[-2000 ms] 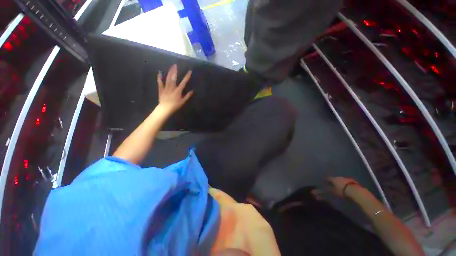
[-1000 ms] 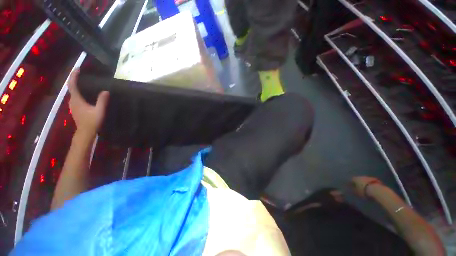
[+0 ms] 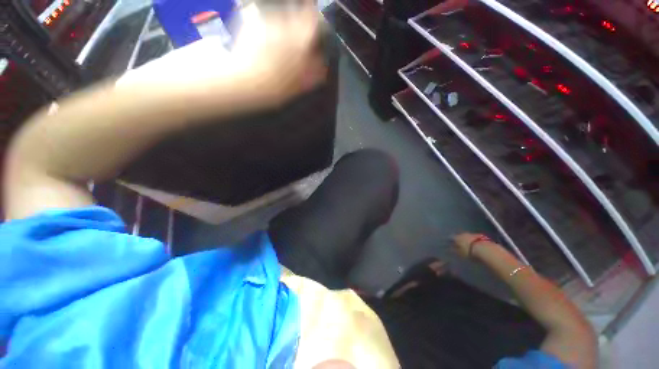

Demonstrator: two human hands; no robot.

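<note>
The black tray or lid (image 3: 242,148) lies tilted against or over the pale box (image 3: 217,210), whose lower edge shows beneath it. My left hand (image 3: 293,47) is strongly blurred at the tray's far right corner; my forearm crosses above the tray and hides part of it. I cannot tell whether the fingers grip it. My right hand (image 3: 466,245) is small and dim beyond my right knee, with a red cord and a thin bangle on its wrist. Its fingers are unclear and nothing is seen in it.
Rack shelves (image 3: 520,101) with pale edges and red lights curve along the right. More dark rack stands at the upper left (image 3: 43,65). A blue stool or bin (image 3: 181,18) is beyond the box. Grey floor (image 3: 426,194) runs between my knee and the right rack. A dark upright shape (image 3: 390,65) stands farther up.
My left hand has moved from the tray's left edge to its far right corner. The tray has turned and the box's near lower edge now shows. The standing person's legs are no longer seen.
</note>
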